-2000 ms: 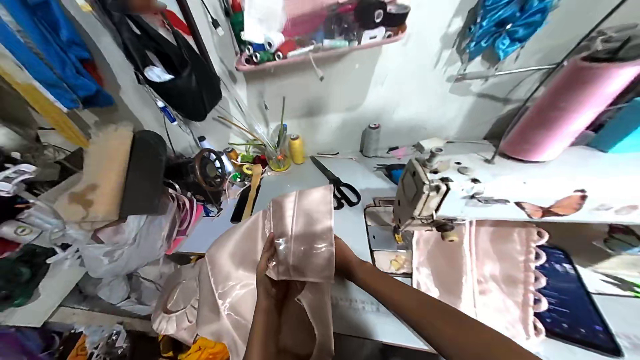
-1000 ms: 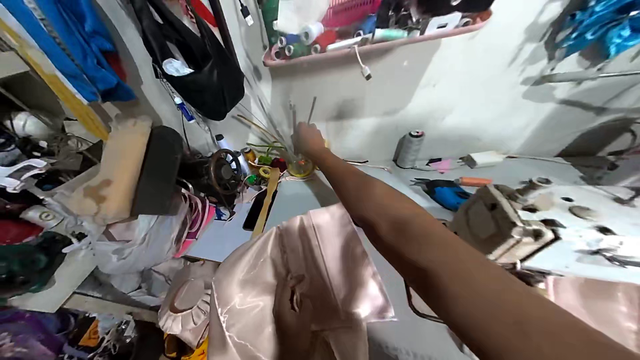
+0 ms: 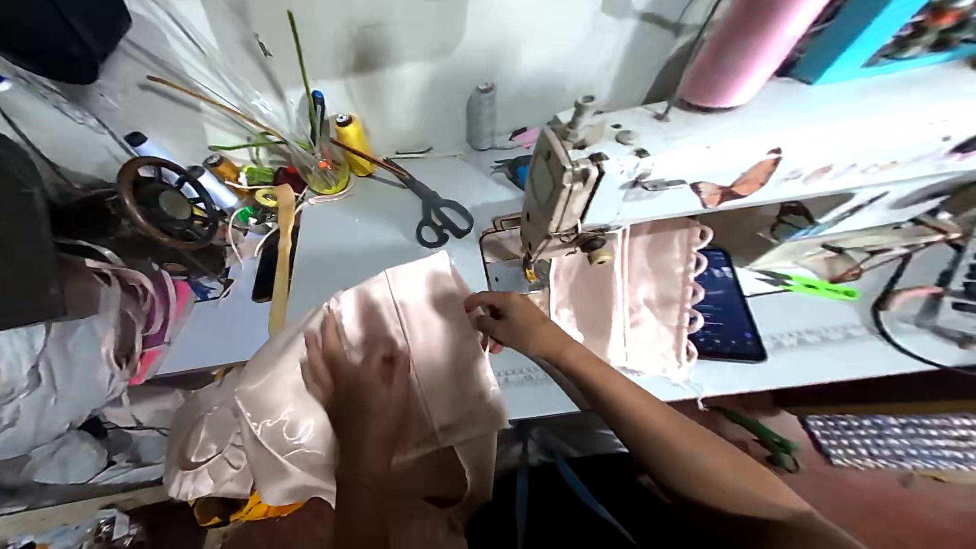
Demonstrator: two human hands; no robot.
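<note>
Pale pink satin fabric (image 3: pixel 442 335) with a seam lies over the table's front edge and hangs down at the left. My left hand (image 3: pixel 354 374), blurred, rests on the fabric with its fingers spread. At the fabric's right edge, my right hand (image 3: pixel 511 320) pinches with thumb and fingers; whether cloth is between them is hard to tell. Behind the fabric lie black-handled scissors (image 3: pixel 436 210). The sewing machine (image 3: pixel 564 191) stands to the right of my right hand, and a second pink satin piece (image 3: pixel 625 305) with a row of loops lies beneath its arm.
A wooden strip (image 3: pixel 282 259) lies over a dark phone-like object. A glass jar (image 3: pixel 328 171), a yellow thread spool (image 3: pixel 354 145) and a grey spool (image 3: pixel 482 114) stand at the wall. A tablet (image 3: pixel 724 305) and green snips (image 3: pixel 820 287) lie right. A handwheel (image 3: pixel 168 202) stands left.
My right hand was at the jar by the wall one second ago and is now at the fabric's right edge. The view has shifted back toward the sewing machine.
</note>
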